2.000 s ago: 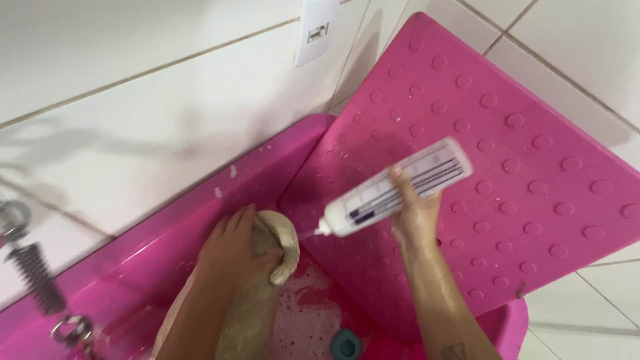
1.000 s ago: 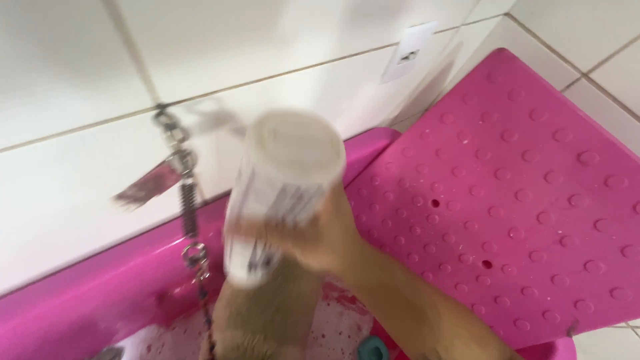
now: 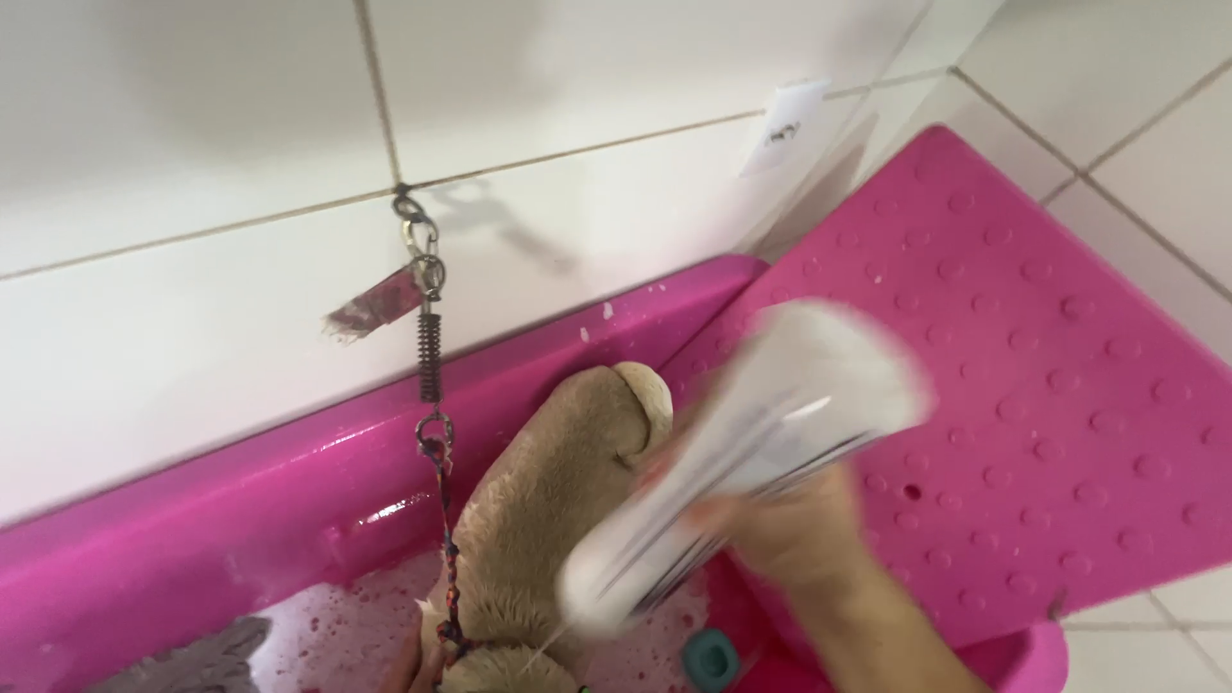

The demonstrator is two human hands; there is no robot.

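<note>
A wet, light-brown dog point(image 3: 558, 472) stands in a pink plastic tub point(image 3: 597, 332), its rump and curled tail toward the far end and its head low in view. My right hand point(image 3: 780, 520) grips a blurred white squeeze bottle point(image 3: 751, 433), tilted nozzle-down over the dog's neck, with a thin stream below it. My left hand point(image 3: 407, 664) shows only partly at the bottom edge, beside the dog's left side; its fingers are mostly hidden. A braided cord point(image 3: 449, 568) runs from the dog's neck up to a metal spring point(image 3: 429, 358) hooked at the wall.
Foamy water point(image 3: 337, 626) lies in the tub, with a teal drain plug or cap point(image 3: 710, 659) right of the dog. A studded pink panel point(image 3: 1020, 385) slopes up at the right. White tiled wall point(image 3: 597, 221) with a switch plate point(image 3: 784, 130) stands behind. A grey cloth-like thing point(image 3: 192, 659) lies lower left.
The bottle in my right hand has gone from near the dog's tail to above its neck. My left hand has left the rump. The view has shifted, bringing the whole tether into sight.
</note>
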